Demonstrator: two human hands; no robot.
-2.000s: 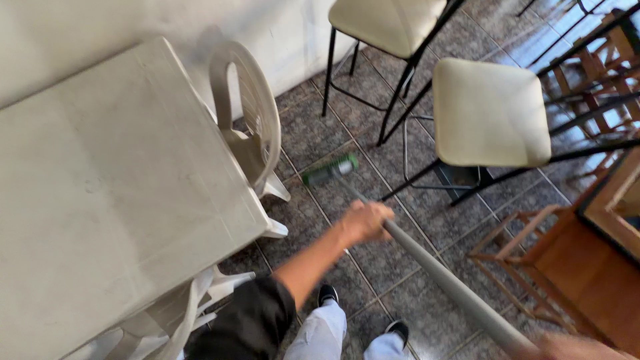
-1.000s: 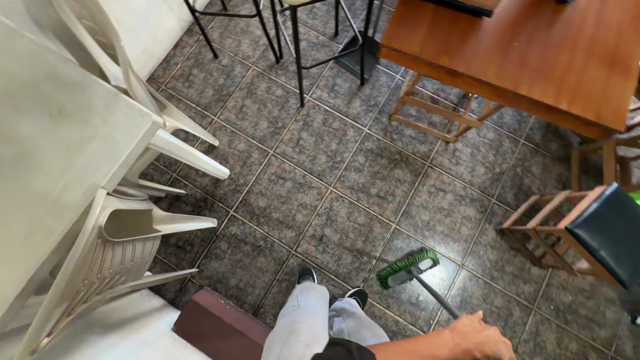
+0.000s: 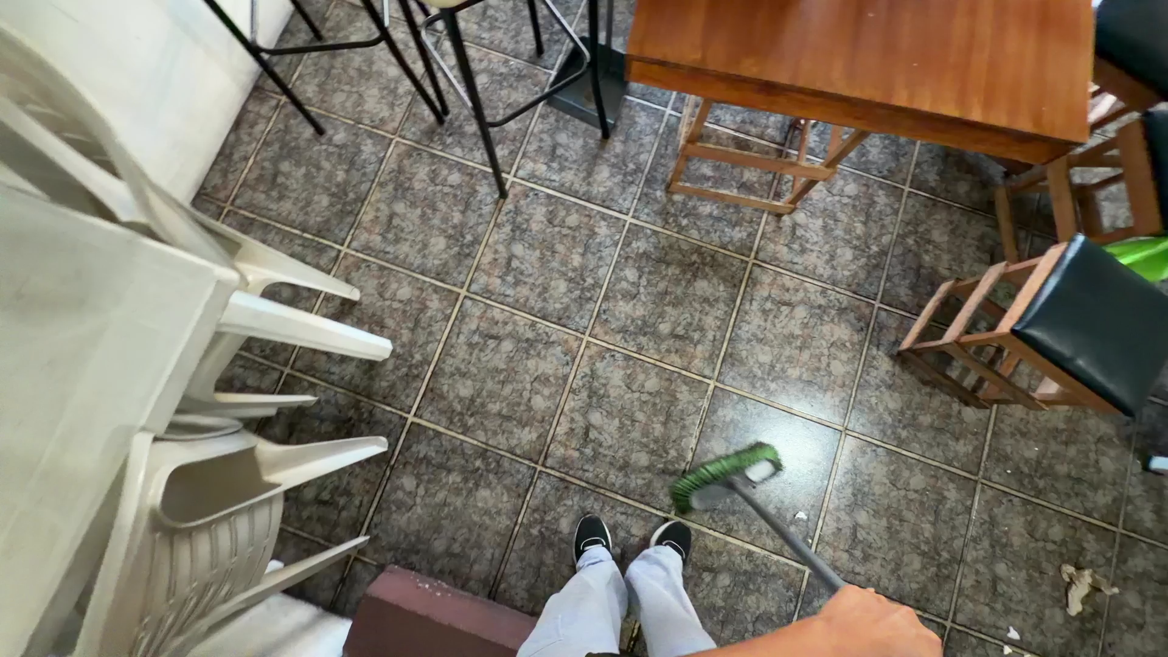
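Note:
My left hand (image 3: pixel 881 625) is closed around the grey handle of a push broom (image 3: pixel 789 534) at the lower right, its forearm reaching across from the bottom centre. The broom head (image 3: pixel 727 476), with green bristles, rests on the dark tiled floor just in front of and to the right of my shoes. A small white scrap (image 3: pixel 800 516) lies beside the handle. Farther right are a crumpled tan scrap (image 3: pixel 1086 587) and small white bits (image 3: pixel 1013 632). My right hand is out of view, and the handle's upper end is hidden.
White plastic chairs (image 3: pixel 219 493) and a white table (image 3: pixel 100 347) stand at the left. Black metal stool legs (image 3: pixel 479 114) and a dustpan (image 3: pixel 589 87) are at the top. A wooden table (image 3: pixel 858 64) and a black-seated wooden stool (image 3: pixel 1100 324) stand right. A maroon block (image 3: pixel 429 616) is at the bottom.
The view has swung right since two seconds ago. The broom head was beside a white plastic chair then; now it is near my shoes. My right hand, at the handle's end in the oldest frame, is gone from view.

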